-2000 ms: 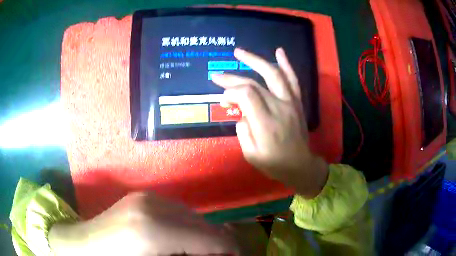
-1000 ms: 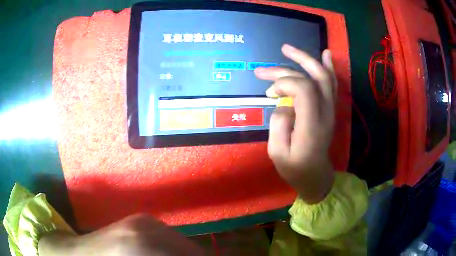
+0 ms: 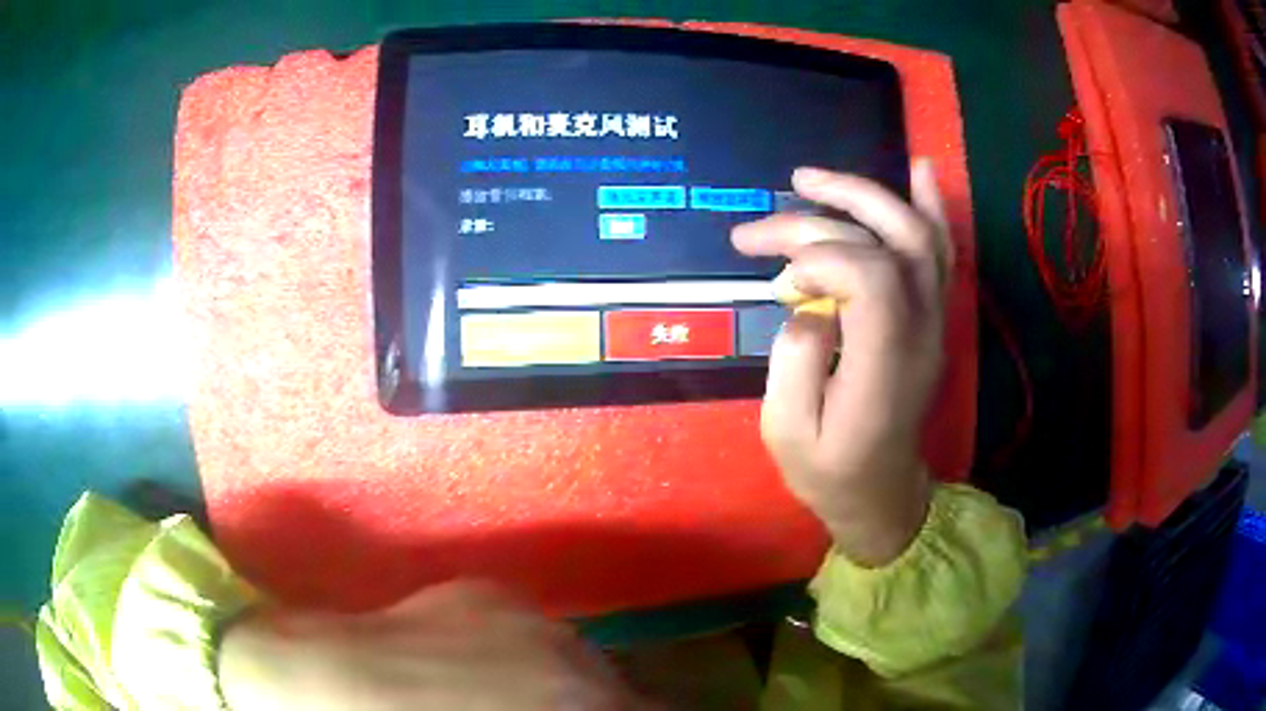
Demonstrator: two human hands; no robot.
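A black tablet (image 3: pixel 555 389) lies on an orange-red foam tray (image 3: pixel 292 347). Its lit screen shows a white Chinese heading, blue buttons, a long white bar, a yellow button and a red button. My right hand (image 3: pixel 868 333) is over the right part of the screen with its fingers bent and apart, holding nothing visible. A yellow finger cot (image 3: pixel 816 304) is on one of its fingers. My left hand (image 3: pixel 431 653) is blurred at the bottom edge, below the foam tray; its fingers are hidden or too blurred to tell.
To the right, a coiled red cable (image 3: pixel 1066 229) lies beside another foam tray (image 3: pixel 1132 278) holding a dark tablet (image 3: pixel 1222 271). The trays lie on a green surface (image 3: pixel 83 167) with a bright lamp reflection at the left. Dark and blue objects are at the lower right.
Over two seconds my right hand has moved right, off the red button. My left hand stays low and blurred. The view has shifted slightly.
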